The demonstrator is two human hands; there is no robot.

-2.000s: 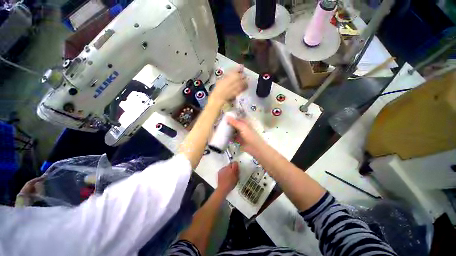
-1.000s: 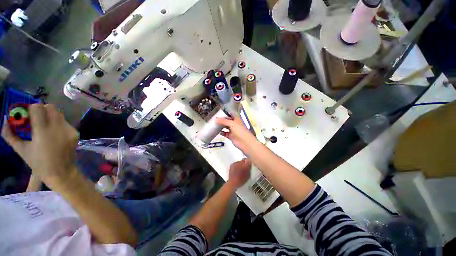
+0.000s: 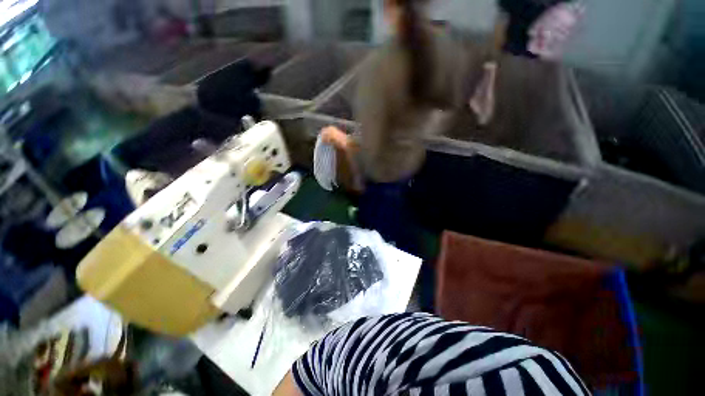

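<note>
Neither of my hands is in view. My right arm in its black-and-white striped sleeve crosses the bottom centre, with a bit of bare forearm at the lower edge where it is cut off. Just beyond the sleeve, a bundle of dark fabric in clear plastic [image 3: 325,271] lies on a white table [image 3: 232,348]. A cream sewing machine with a yellowish end [image 3: 147,282] stands to the left of the bundle. A thin dark rod [image 3: 260,343] lies on the table in front of the machine. No thread spools are recognisable.
A person [image 3: 390,116], blurred, stands beyond the table with one hand near striped cloth. A large brown-lined container with a blue edge [image 3: 526,305] is at the right. Blurred brown and red oddments [image 3: 77,363] lie at lower left. Long grey bins run across the back.
The view has swung to my right. The spool table, the JUKI machine's front, both my hands and the pale cone I held have left the picture. The bagged bundle and another person are now seen.
</note>
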